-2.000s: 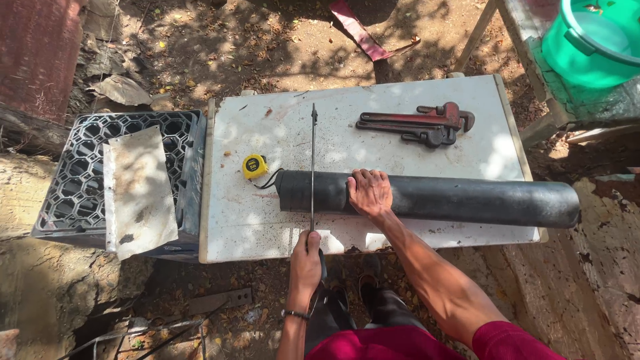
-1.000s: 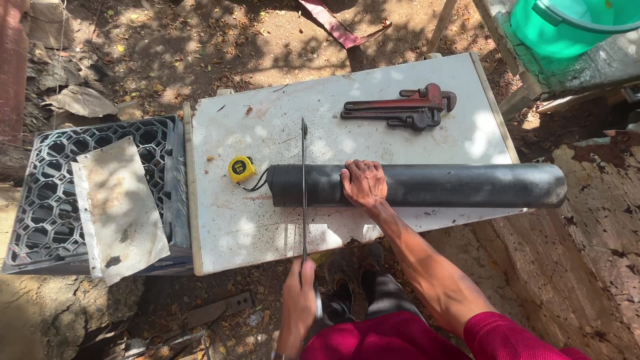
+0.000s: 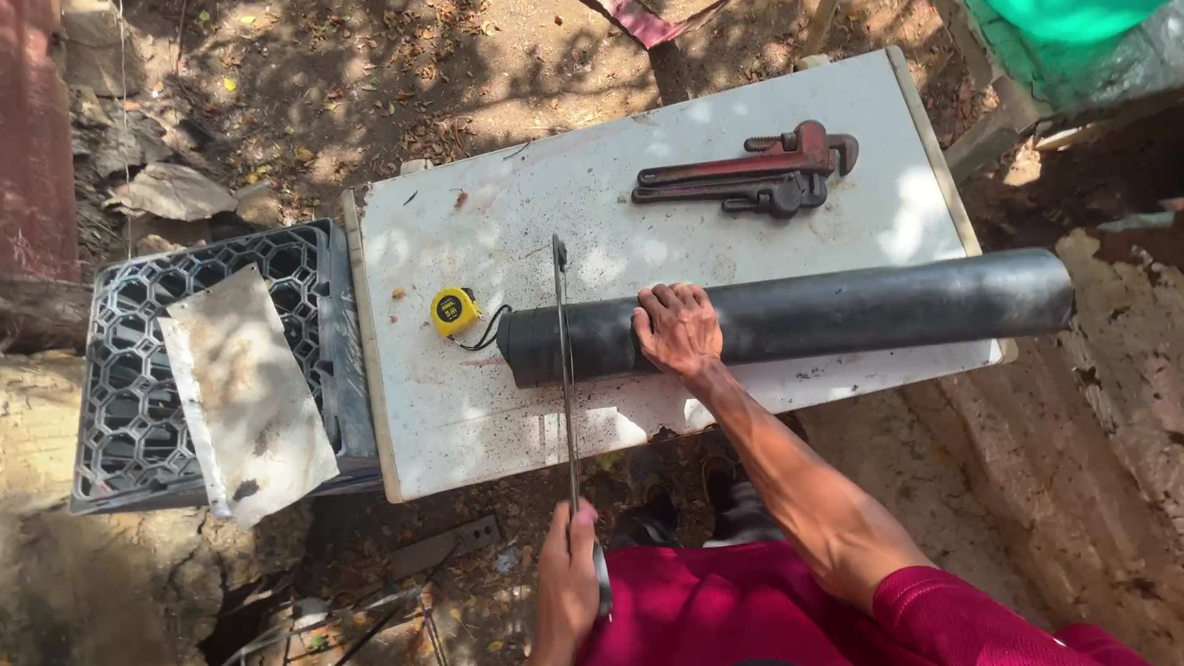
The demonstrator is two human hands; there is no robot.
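A thick black pipe lies across the white board. My left hand grips the handle of a saw, apparently a hacksaw, seen nearly edge-on; it crosses the pipe near its left end, its tip beyond the far side. Whether the blade has entered the pipe cannot be seen. Palm down, my right hand presses on top of the pipe, right of the saw, fingers curled over it. A yellow tape measure sits just off the pipe's left end, with a black cord loop reaching toward it.
Two pipe wrenches lie at the board's far right. The pipe overhangs the right edge of the white tabletop. At left, a dirty flat sheet rests on a black plastic crate. A green tub stands at upper right.
My left hand and the saw have drawn back toward my body, compared with two seconds ago. My right hand remains on the pipe. The view has shifted slightly.
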